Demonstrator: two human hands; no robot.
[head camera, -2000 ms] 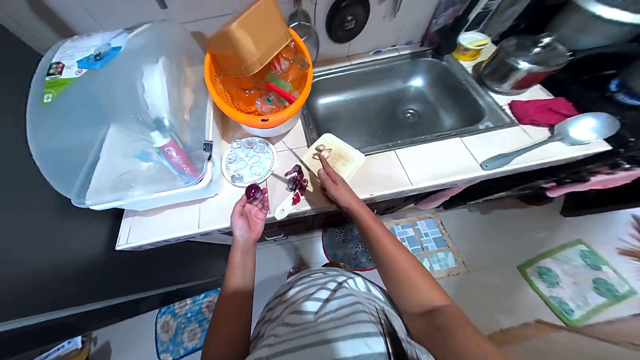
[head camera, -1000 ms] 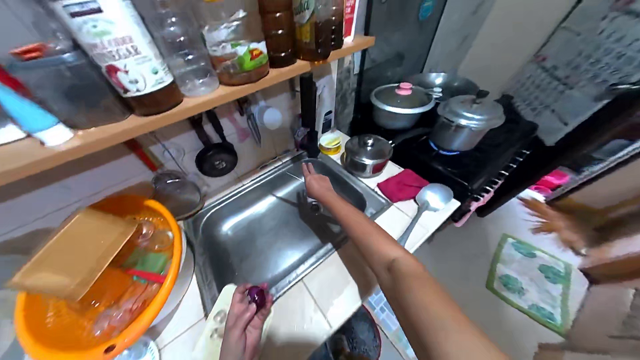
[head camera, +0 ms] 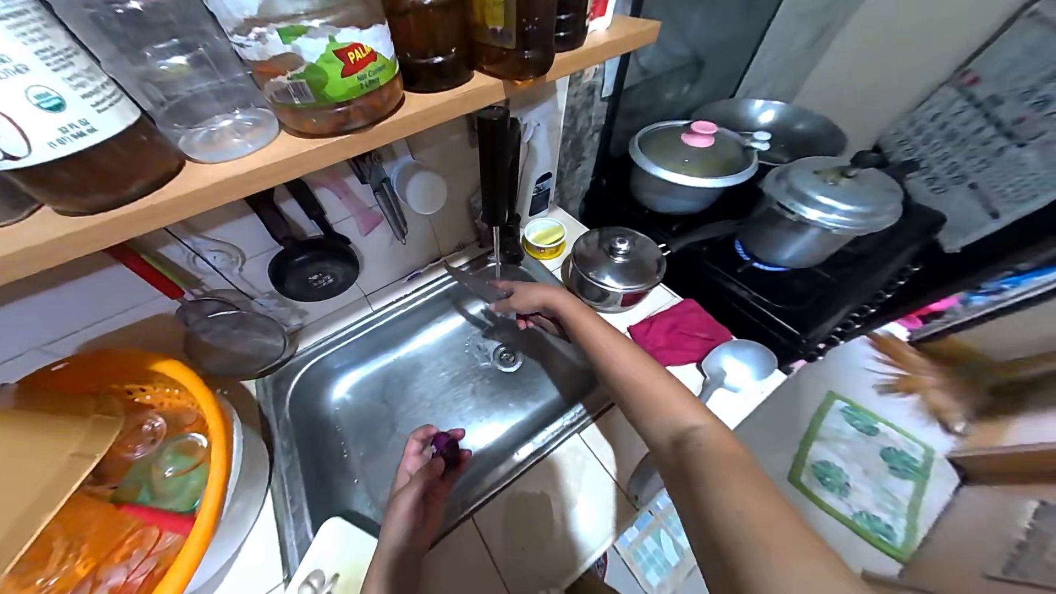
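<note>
My left hand holds a small dark purple onion above the near edge of the steel sink. Across the basin, under the tap, my right hand grips a knife whose blade points toward the back left. A thin stream of water seems to fall beside the blade; the knife's handle is mostly hidden in the fingers. Below my left arm lies a pale cutting board, with a few small pieces at the frame's bottom edge.
An orange basin of dishes stands at the left. Bottles line a wooden shelf above. Right of the sink are a lidded saucepan, a red cloth and a large ladle. A pressure cooker sits over a lit burner.
My right hand has gone from the cutting board to the far side of the sink. My left hand, with the onion, is now over the sink's near edge. The view has swung toward the stove.
</note>
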